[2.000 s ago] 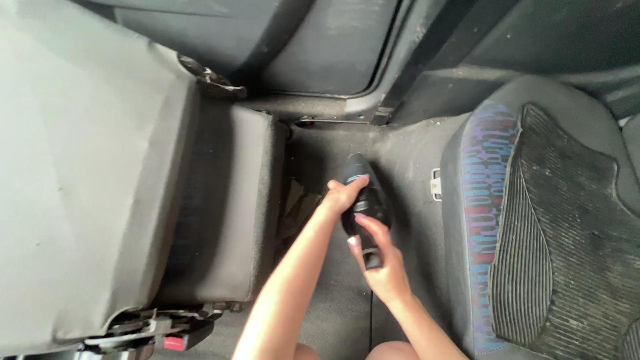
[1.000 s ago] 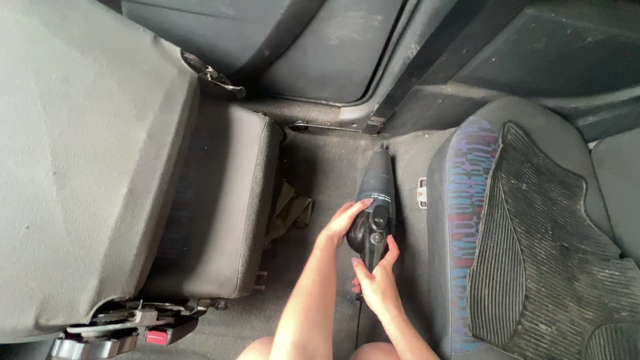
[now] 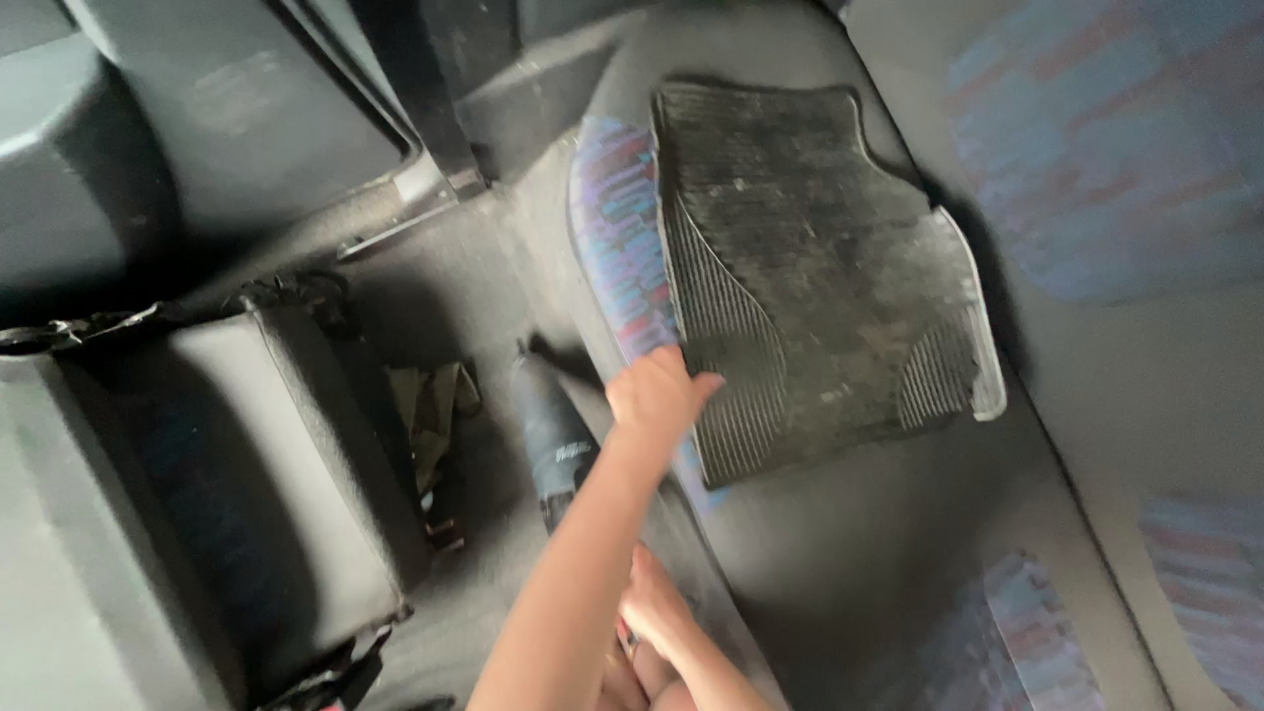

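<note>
My left hand (image 3: 657, 395) is at the left edge of a ribbed rubber floor mat (image 3: 820, 286), its thumb over the edge and its fingertips hidden. The dusty mat lies on the patterned rear seat cushion. Below and left of that hand, a dark handheld vacuum cleaner (image 3: 558, 434) rests on the car floor with its narrow nozzle pointing up the view; my left forearm covers its rear part. My right hand (image 3: 654, 602) is low in the view, partly behind the left forearm, and what its fingers hold is hidden.
A front seat (image 3: 286, 444) stands at the left, with a strap (image 3: 430, 415) beside its base. The door sill trim (image 3: 395, 229) and door panel (image 3: 237, 109) are at the top left. The rear seat backrest (image 3: 1116, 148) rises at the right.
My left hand has moved off the vacuum cleaner, right to the mat's edge. Both hands were on the vacuum earlier. The view has turned toward the rear seat.
</note>
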